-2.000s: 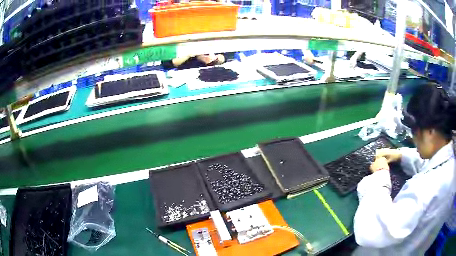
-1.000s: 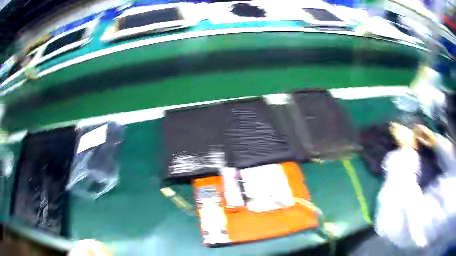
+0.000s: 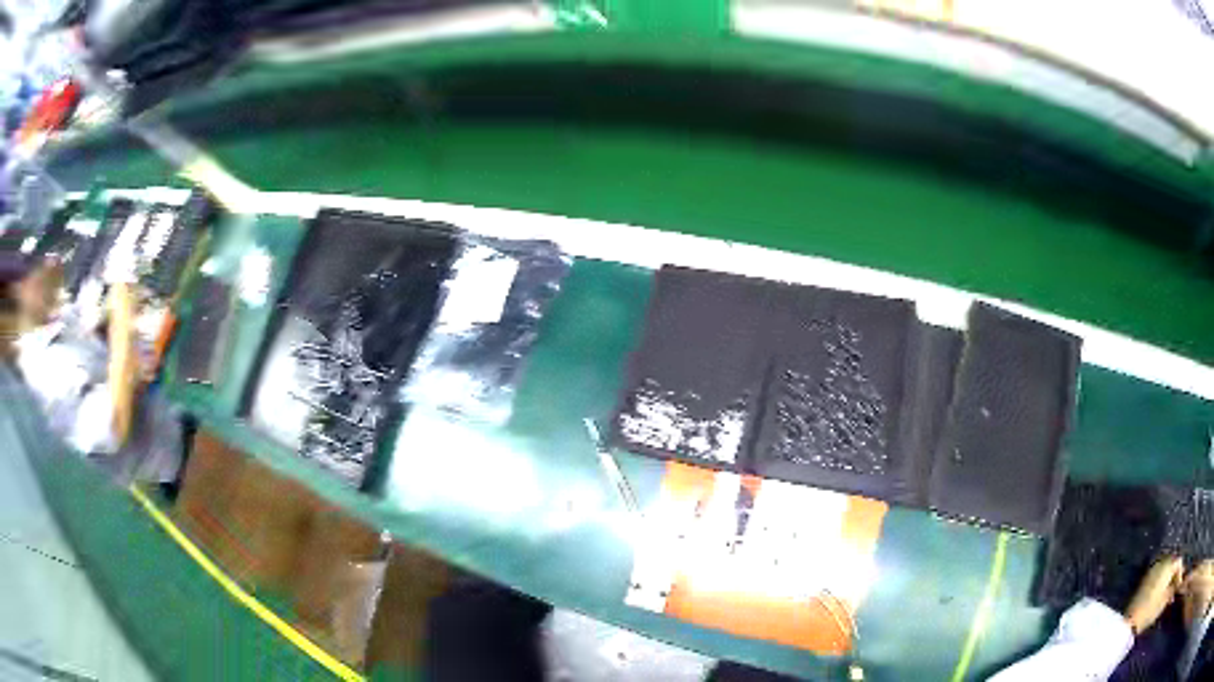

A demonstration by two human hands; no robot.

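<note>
Neither of my hands shows clearly in the head view. The orange fixture (image 3: 766,620) lies at the bench front with white plates and blocks on it. Thin tweezers (image 3: 612,466) lie on the mat left of it. Behind it, small silver parts (image 3: 679,424) are heaped low in the left black tray (image 3: 699,327). Small dark parts (image 3: 832,400) are spread in the tray to the right. A near-empty tray (image 3: 1012,413) lies further right. The picture is blurred.
The rod tray (image 3: 380,267) and a clear plastic bag (image 3: 479,333) lie left on the green mat. A neighbour's hands (image 3: 1161,593) are over a dark pile (image 3: 1098,533) at far right. Another person's arm (image 3: 123,360) is at far left. Brown boards (image 3: 273,520) are below the bench edge.
The view has swung left and tilted, so the fixture and trays sit further right. A person at far left has come into view. The pale rounded shape at the bottom edge is gone.
</note>
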